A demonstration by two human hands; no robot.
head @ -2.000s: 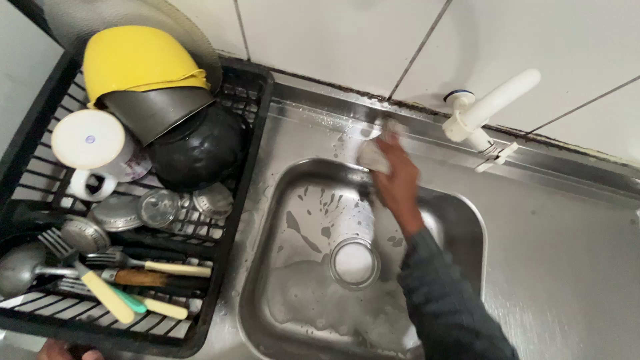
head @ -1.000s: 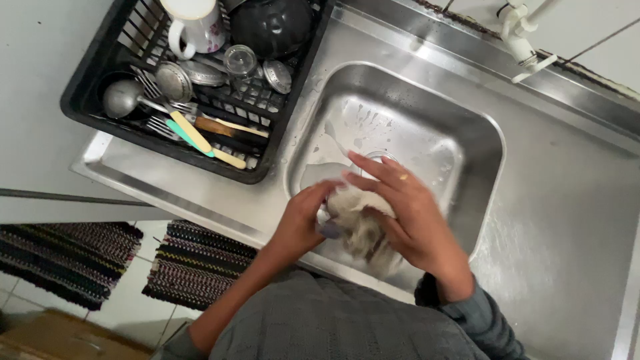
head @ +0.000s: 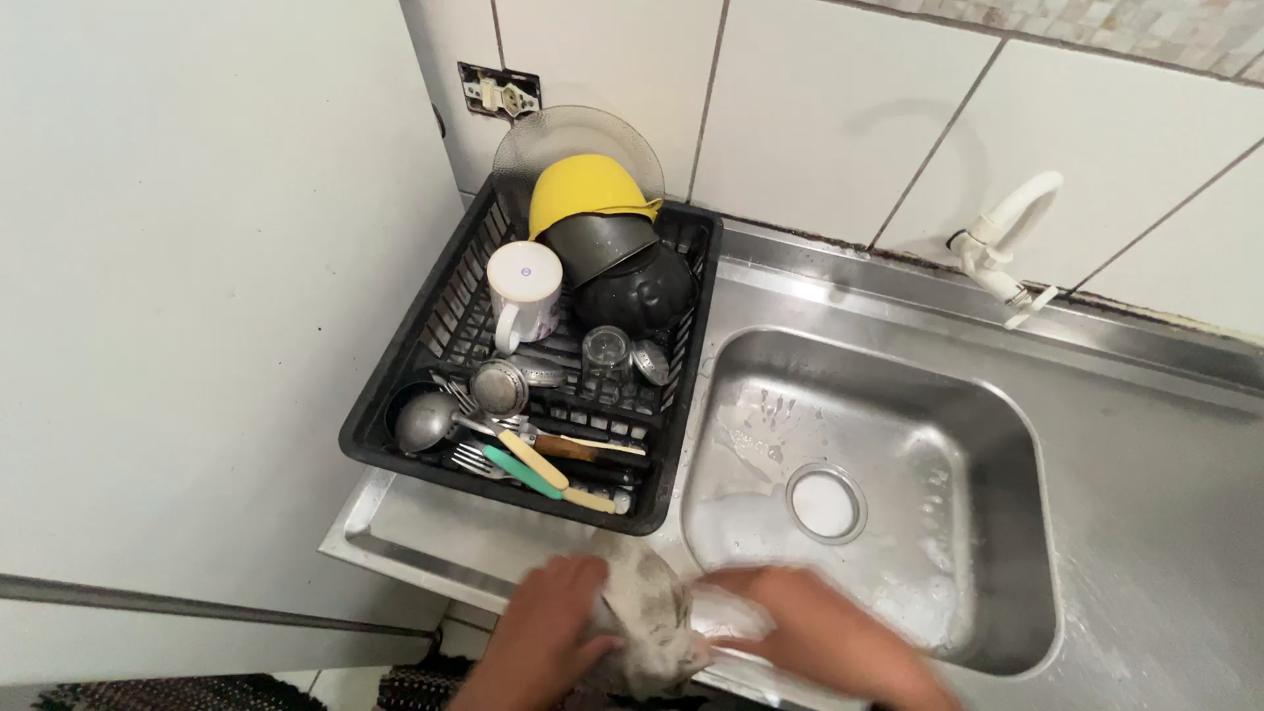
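A pale, stained cloth [head: 647, 617] is bunched between my hands over the front edge of the steel counter. My left hand [head: 548, 627] grips its left side, and something greyish shows beside the fingers, too blurred to name. At the cloth's right edge is my right hand [head: 790, 622], blurred, its fingertips at the fabric; whether they pinch it is unclear. Just behind the hands stands the black dish rack [head: 592, 513], and to the right lies the stainless steel sink basin [head: 889, 573] with a round drain [head: 826, 504].
The rack holds a white mug [head: 523, 286], a yellow bowl [head: 588, 193], dark bowls, a glass jar [head: 606, 355], metal lids, a ladle [head: 425, 423] and forks. A white faucet [head: 997, 247] projects from the tiled wall. A woven rug [head: 188, 694] lies on the floor.
The hands and cloth were over the sink a second ago and are now left of it, by the counter's front edge. Two seconds ago one hand held the cloth at the sink's back ledge. The view has shifted.
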